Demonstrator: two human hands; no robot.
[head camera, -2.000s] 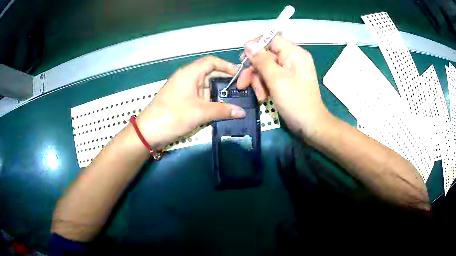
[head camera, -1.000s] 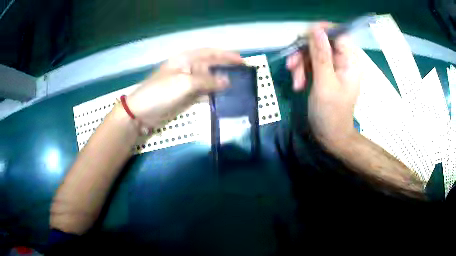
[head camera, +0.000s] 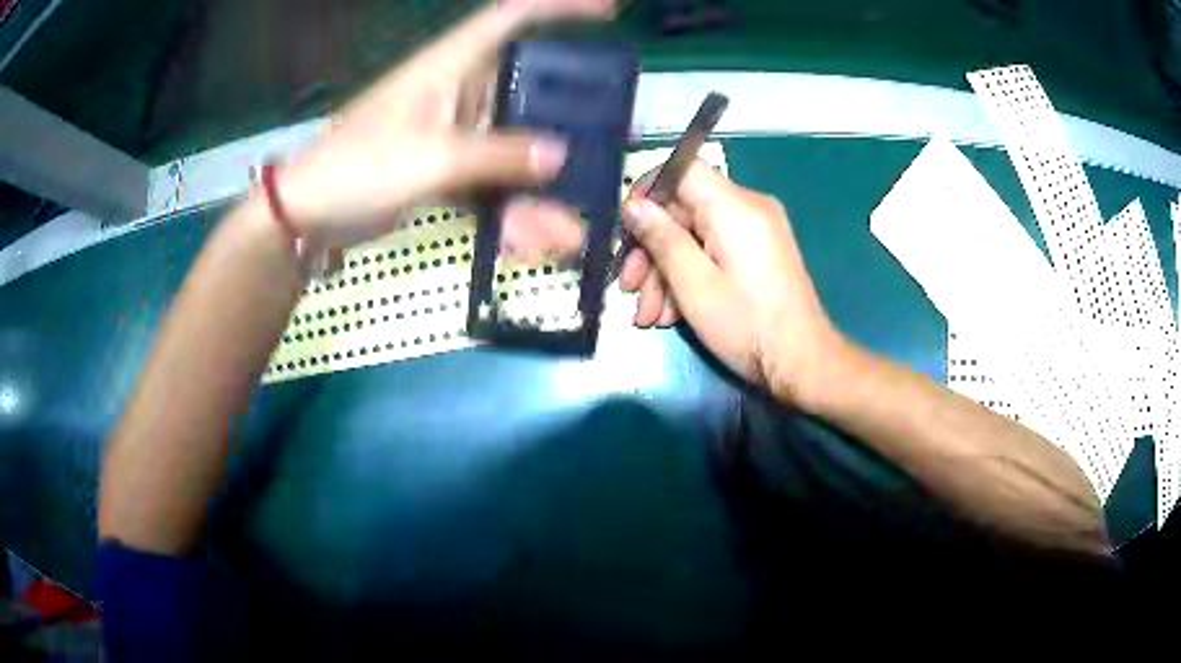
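My left hand holds the black phone housing raised above the bench, thumb on its front face and fingers behind it. Fingers and dotted sheet show through its large lower opening. My right hand holds dark tweezers like a pen, just right of the housing. The tweezer tip is hard to make out beside the housing's edge. A cream backing sheet with rows of dark dots lies on the bench, partly hidden by my left hand and the housing.
Spare white dotted sheets lie fanned at the right, with a narrow dotted strip reaching up. A pale rail curves across behind the bench. The green bench top shows glare and a dark shadow in front.
My left hand has lifted the housing up and slightly left, off the sheet. My right hand moved out to the right, then came back in beside the housing, still holding the tweezers.
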